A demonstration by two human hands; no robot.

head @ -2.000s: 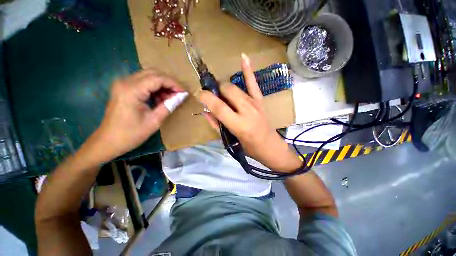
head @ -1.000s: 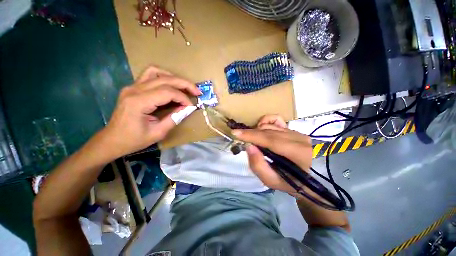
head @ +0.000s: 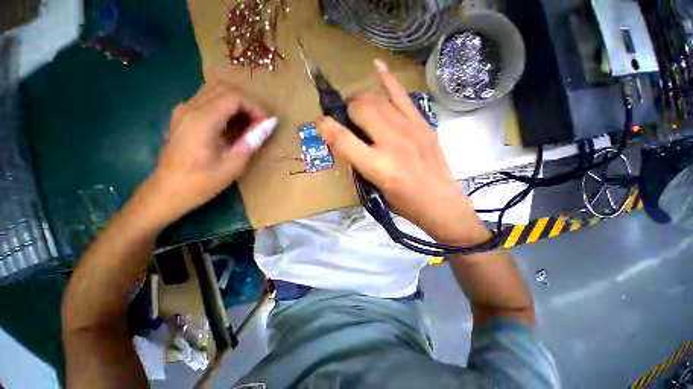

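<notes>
A blue circuit board (head: 315, 148) lies on the tan cardboard (head: 266, 201), with thin component leads sticking out at its lower left. My left hand (head: 199, 156) is left of the board, not touching it, fingers curled, with a white finger cot (head: 261, 134); whether it pinches something small is hidden. My right hand (head: 399, 156) holds the black soldering iron (head: 331, 99), its tip pointing up and away, above the board in the picture. My right fingertips are at the board's upper right edge. The stacked blue boards (head: 425, 108) are mostly hidden behind my right hand.
Red leaded components (head: 251, 38) lie at the cardboard's top. A cup (head: 513, 70) of silvery wire wool and a round ringed grille (head: 395, 21) stand at upper right. Right of them is a black box (head: 538, 76). Black cables (head: 456, 249) loop beside my right wrist.
The iron's tip has left the board and swung up toward the red components. My left hand has let go of the board and moved left. My right hand now covers most of the stacked boards.
</notes>
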